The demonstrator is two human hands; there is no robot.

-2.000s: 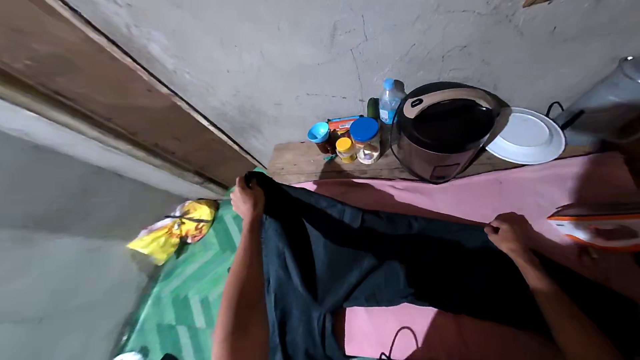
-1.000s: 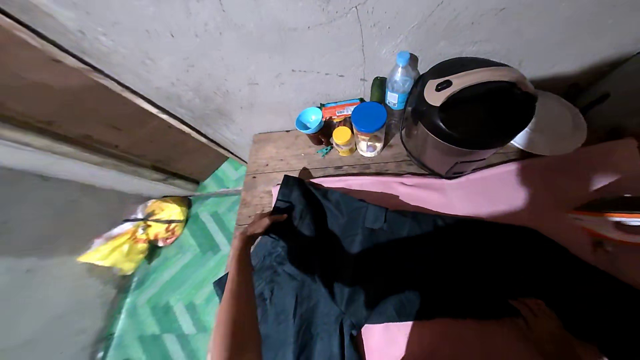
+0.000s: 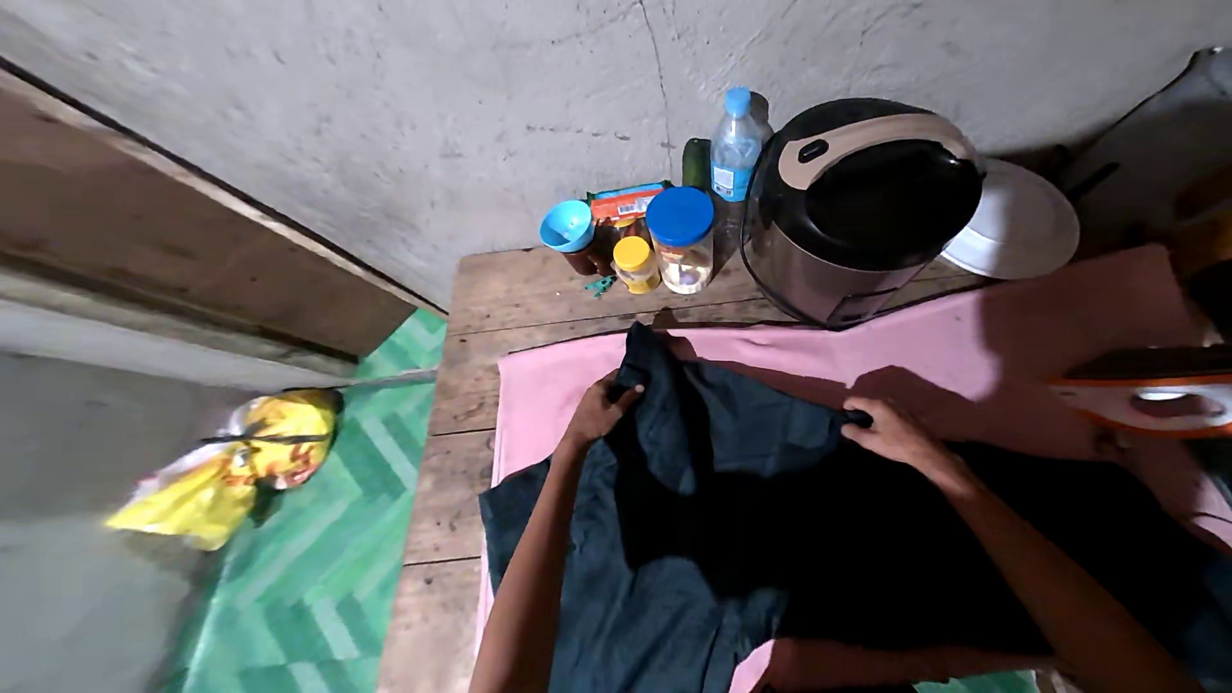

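Dark trousers (image 3: pixel 674 500) lie spread over a pink cloth (image 3: pixel 539 404) on a wooden table. My left hand (image 3: pixel 604 409) pinches the waistband near its left corner, which stands up a little. Farther right, my right hand (image 3: pixel 890 431) grips the upper edge of the same trousers between thumb and fingers. Between the hands the fabric is slightly raised and folded. One leg runs off to the right under my right forearm, in deep shadow. A clothes iron (image 3: pixel 1145 399) with an orange rim rests on the cloth at the right edge.
Along the wall stand a rice cooker (image 3: pixel 866 212), a white plate (image 3: pixel 1020 226), a plastic bottle (image 3: pixel 736 154), a blue-lidded jar (image 3: pixel 681 241), a yellow-lidded jar (image 3: pixel 635 266) and a blue cup (image 3: pixel 568 227). The plank table (image 3: pixel 443 481) ends at left; a yellow plastic bag (image 3: pixel 260 462) lies on the green floor.
My right hand, low on the shadowed leg a second ago, now holds the upper edge nearer my left hand. The left end of the trousers has moved right, showing pink cloth beside it.
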